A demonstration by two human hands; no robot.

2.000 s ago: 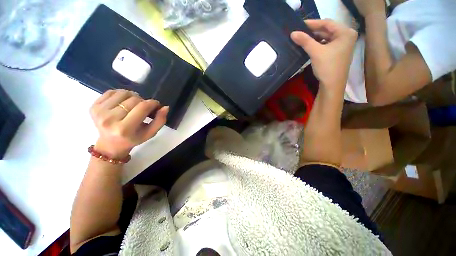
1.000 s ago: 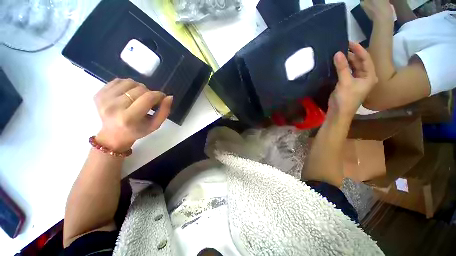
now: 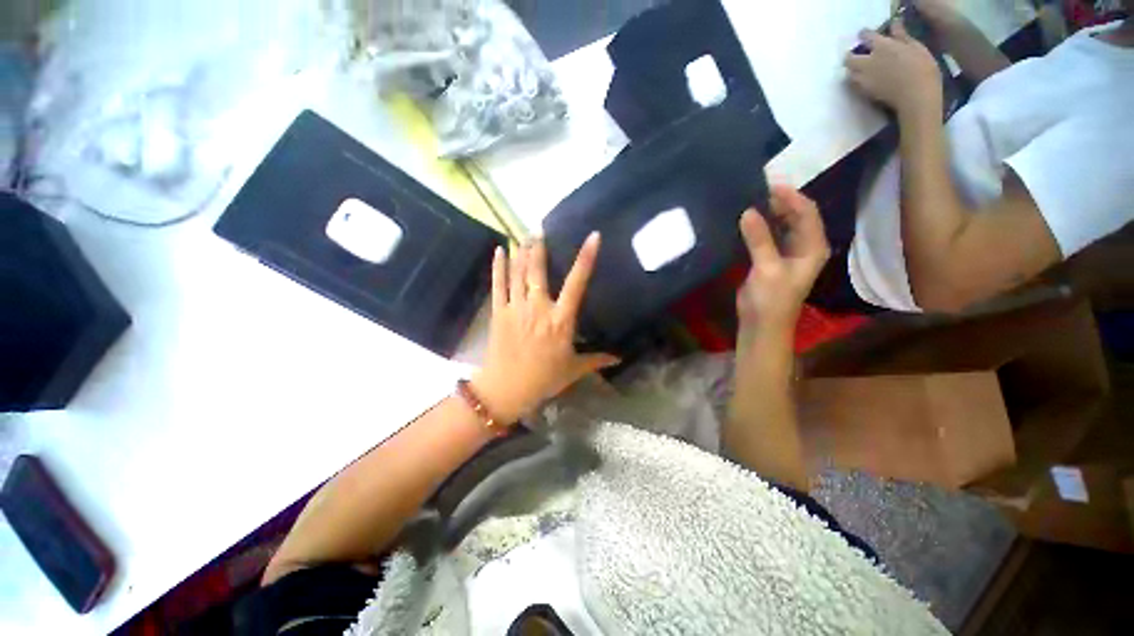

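A black inner tray (image 3: 622,193) with a white rounded block (image 3: 664,239) in its recess lies right of centre. My right hand (image 3: 783,255) is at its right edge, thumb and fingers around the edge. My left hand (image 3: 532,321) is spread flat at its left end, fingers apart, and holds nothing. A second black tray (image 3: 299,174) with a white block (image 3: 364,231) lies to the left, untouched. Another black tray (image 3: 647,62) with a white block (image 3: 706,80) lies behind the right-hand tray, partly overlapped by it.
A clear bag of cables (image 3: 479,75) lies at the back beside a yellow strip (image 3: 429,131). A black tray stack (image 3: 50,311) and a smartphone (image 3: 56,532) are at left. A person in white (image 3: 1069,137) sits at right. Cardboard cartons (image 3: 920,422) are below.
My left hand has moved right from the left tray to the right tray's left end, and its fingers have spread. The right tray now lies lower, and the tray behind it shows its white block.
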